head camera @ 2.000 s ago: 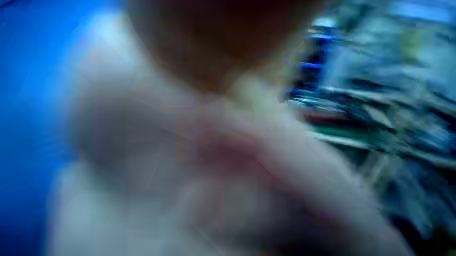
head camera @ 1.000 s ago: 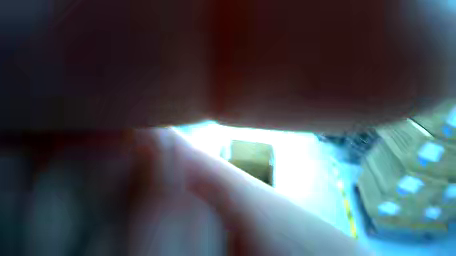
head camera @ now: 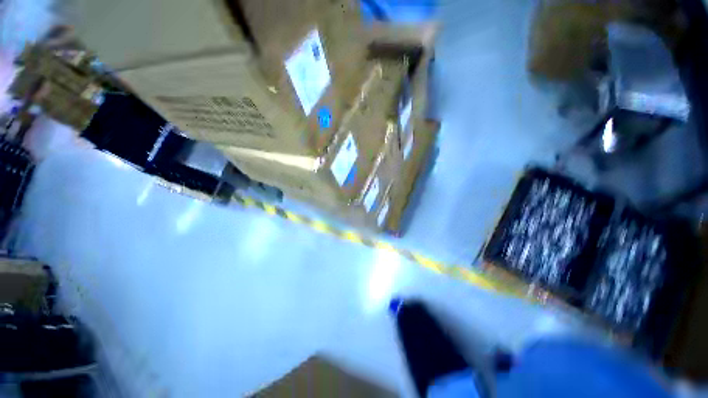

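Neither of my hands can be made out in the head view. What lies nearest in front is a brown carton corner (head camera: 322, 381), cut off by the bottom edge. Blue cloth (head camera: 578, 373) shows at the lower right, with a dark elongated shape (head camera: 427, 342) beside it that may be a leg or shoe; the blur hides which. Stacked brown cartons (head camera: 303, 163) with white labels stand on the floor at the upper middle.
Yellow-marked line (head camera: 349, 234) crosses the grey floor (head camera: 194, 272). Black crates (head camera: 547, 229) full of small pale parts stand at the right. More black crates (head camera: 136, 136) are at the upper left and dark containers (head camera: 46, 342) at the left edge. A grey-white object (head camera: 644, 74) is at the upper right.
The view has swung from large blurred shapes close to the camera to the floor and cartons. The close shapes that covered much of the picture are gone.
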